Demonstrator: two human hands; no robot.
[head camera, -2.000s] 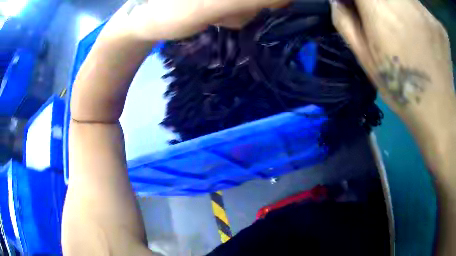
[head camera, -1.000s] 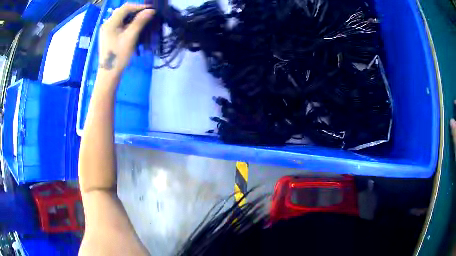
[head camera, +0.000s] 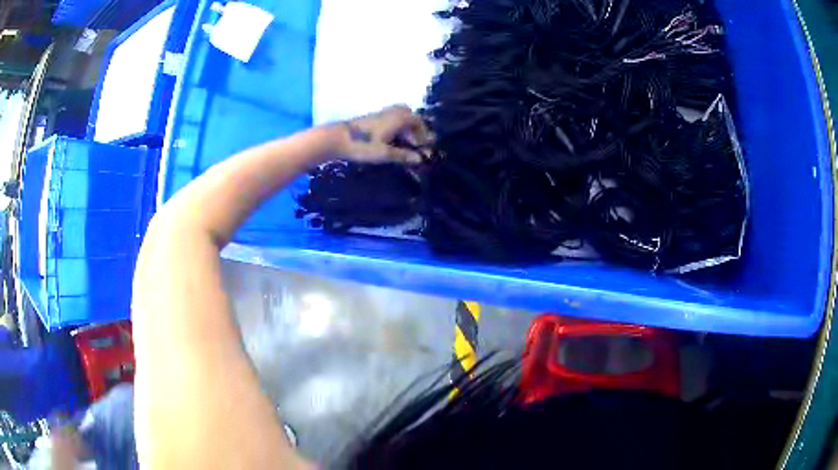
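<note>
Black cables (head camera: 588, 110) lie in a thick tangled heap inside a large blue tote (head camera: 515, 285), with some pale tips among them. My left hand (head camera: 395, 138) reaches in from the lower left, its fingers closed on black strands at the heap's left edge. A black cable batch (head camera: 363, 195) extends left from under this hand, its uneven ends near the tote's near wall. My fingertips are partly blurred against the dark cables. My right hand is not in view.
A white sheet (head camera: 368, 64) shows inside the tote, and a white tag (head camera: 241, 29) is on its left wall. More blue totes (head camera: 96, 220) stand left. Red stools (head camera: 602, 353) and floor lie on the near side. Part of a person (head camera: 69, 445) shows at lower left.
My left hand has moved from the tote's upper left, right and down to the heap's edge. The batch it carried now lies low in the tote. My right hand has left view.
</note>
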